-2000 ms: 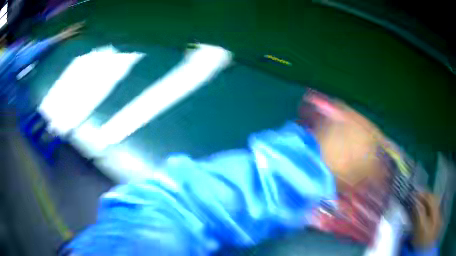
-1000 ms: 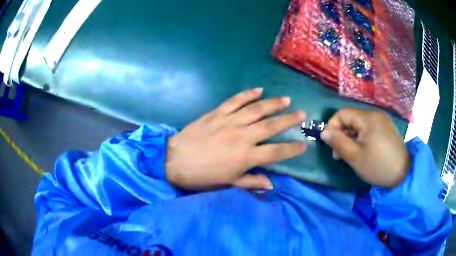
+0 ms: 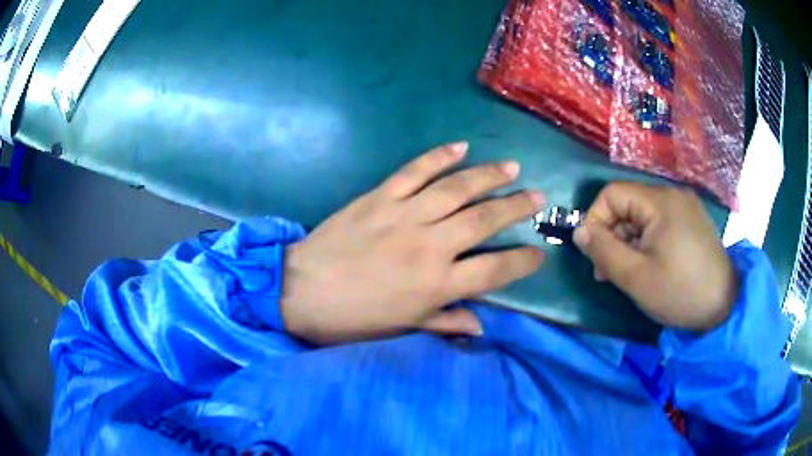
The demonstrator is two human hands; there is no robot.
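A small dark circuit board with silver parts [image 3: 556, 224] lies on the green mat between my hands. My left hand [image 3: 405, 245] is palm down with fingers spread. Its nearest fingertips meet the board's left end. My right hand [image 3: 663, 249] is curled, with thumb and forefinger closed at the board's right end, which they hide. Whether they also pinch a tiny black piece cannot be told. A red bubble bag [image 3: 552, 85] lies beyond my right hand, with several dark blue boards [image 3: 654, 64] in rows, partly under its translucent flap.
At right, a strip with black bars [image 3: 768, 85] has a bare white part [image 3: 757, 183]; another barred strip [image 3: 801, 276] runs along the right edge. White strips [image 3: 93, 53] lie at far left. The mat's near edge [image 3: 133, 184] borders a grey floor with a yellow line [image 3: 31, 267].
The view was blurred and turned toward the table's left and far side; it now faces my hands. Over the last second, both hands stay at the board; the view shifts slightly.
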